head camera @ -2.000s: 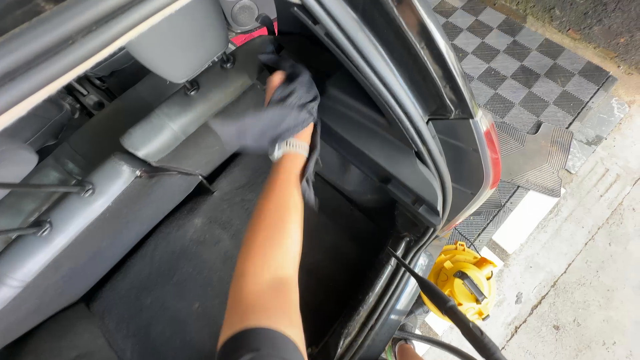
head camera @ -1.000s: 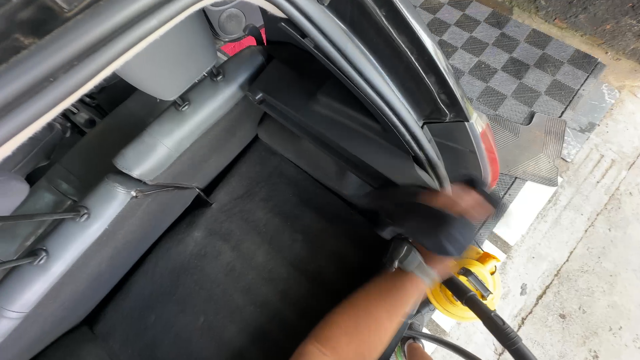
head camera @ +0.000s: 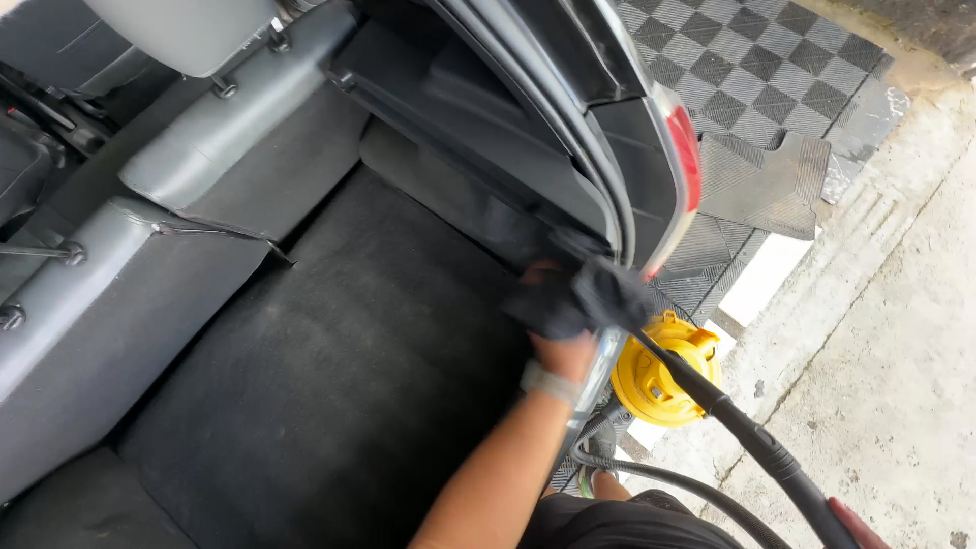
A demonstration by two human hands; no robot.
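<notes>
My left hand (head camera: 553, 301), blurred, grips a dark cloth (head camera: 610, 293) beside the rear sill of a car's cargo area, close to the side trim. A watch with a pale band (head camera: 550, 383) is on that wrist. At the lower right edge only part of my right hand (head camera: 854, 522) shows, against the black vacuum wand (head camera: 762, 446), which it holds. The wand's narrow tip end reaches up to the cloth, where the cloth hides it. Below my left hand lies the dark cargo floor mat (head camera: 328, 366).
Rear seat backs (head camera: 221, 152) with headrests border the cargo floor. Outside the red tail light (head camera: 684, 160) stands a yellow-topped vacuum cleaner (head camera: 663, 374), its hose (head camera: 686, 484) curving near my feet. Rubber floor mats (head camera: 770, 183) lie on checkered tiles (head camera: 747, 69) and concrete.
My left hand and the dark cloth have moved from the cargo side beside the seat back to the rear sill. My right hand now shows at the edge. The view has shifted closer over the cargo area.
</notes>
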